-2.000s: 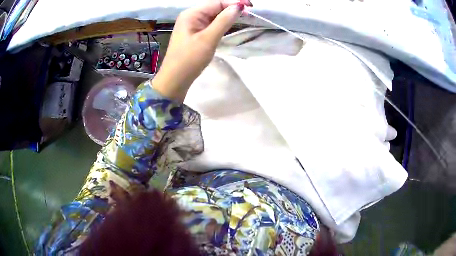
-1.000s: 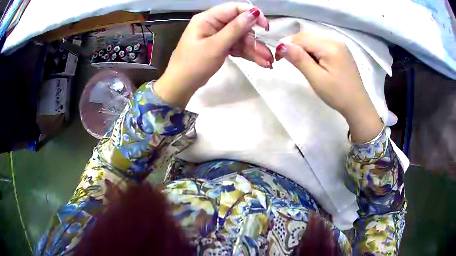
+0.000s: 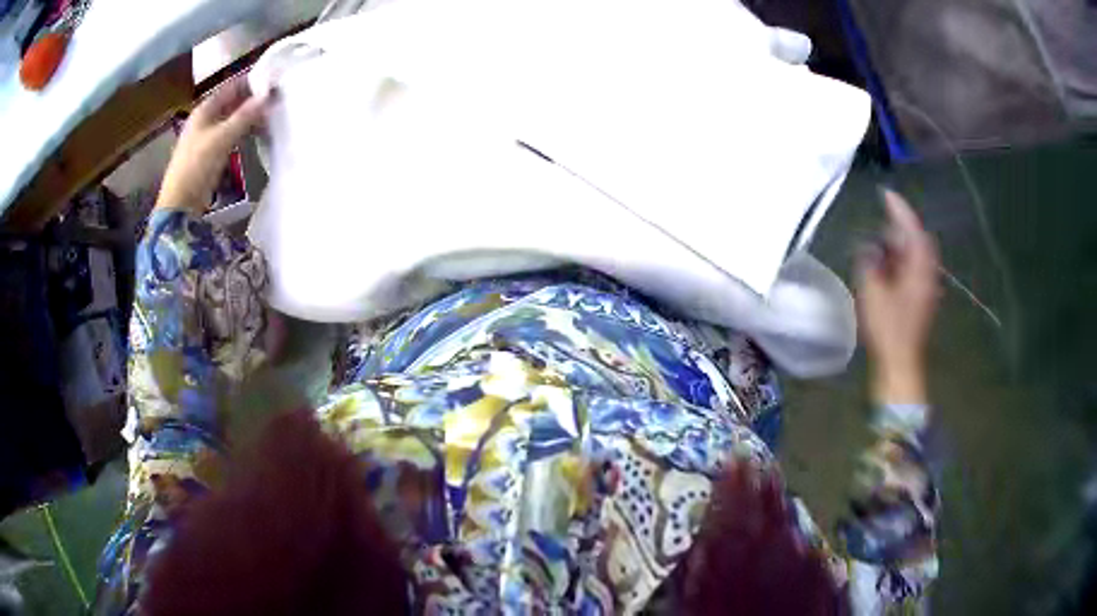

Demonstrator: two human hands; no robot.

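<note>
The off-white garment (image 3: 505,132) lies spread over the lap, overexposed, with a dark slit line along a folded edge. My left hand (image 3: 214,142) is at the garment's upper left edge, its fingertips closed on the cloth. My right hand (image 3: 900,283) is blurred, out to the right of the garment and apart from it, one finger pointing up. A fine pale thread (image 3: 970,298) shows beside it; whether the hand holds the thread or a needle cannot be told.
A table with pale cloth (image 3: 114,84) is at the upper left, with an orange object (image 3: 45,60) on it. Below it are a partly hidden box (image 3: 229,207) and dark boxes. A blue edge (image 3: 876,84) stands at the upper right above the green floor.
The hands have parted from near each other above the garment. My left hand moved left to the cloth edge, my right out to the right. The view has shifted rightward.
</note>
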